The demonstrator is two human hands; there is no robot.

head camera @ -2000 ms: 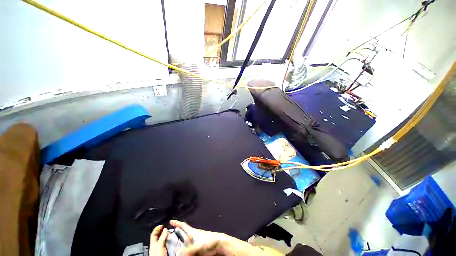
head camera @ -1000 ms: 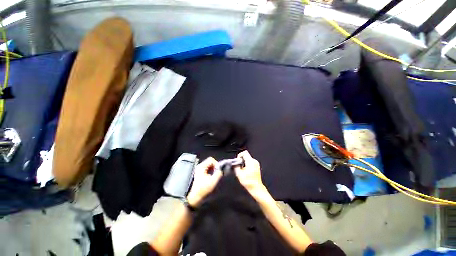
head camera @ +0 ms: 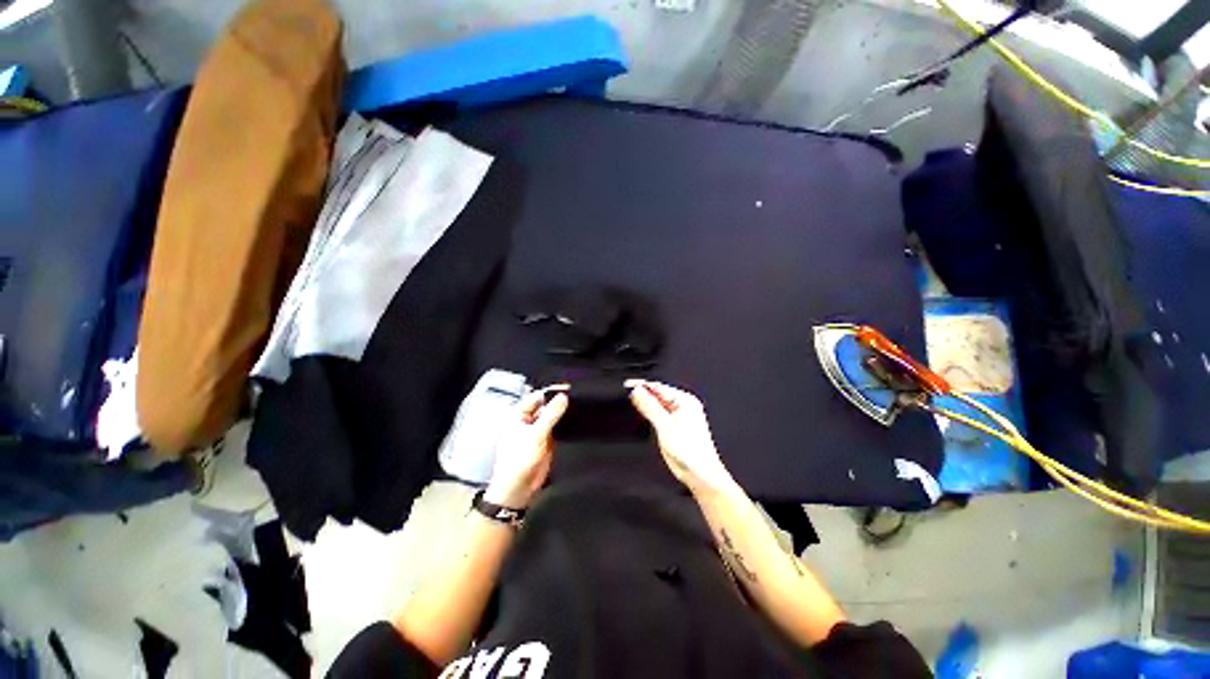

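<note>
My left hand and my right hand hold a small black piece stretched between their fingertips at the table's near edge. The piece is hard to tell from the dark table and the black shirt behind it. A loose heap of black pieces lies just beyond my hands. A flat stack of small light grey pieces lies beside my left hand, partly behind it.
Grey panels and black panels lie left, beside the brown sleeve board. A blue block is at the back. The iron stands right, its yellow hoses crossing the blue rest.
The view has swung from the right to straight down. My hands have moved apart; the bunched grey-looking piece between them now shows as a flat black one.
</note>
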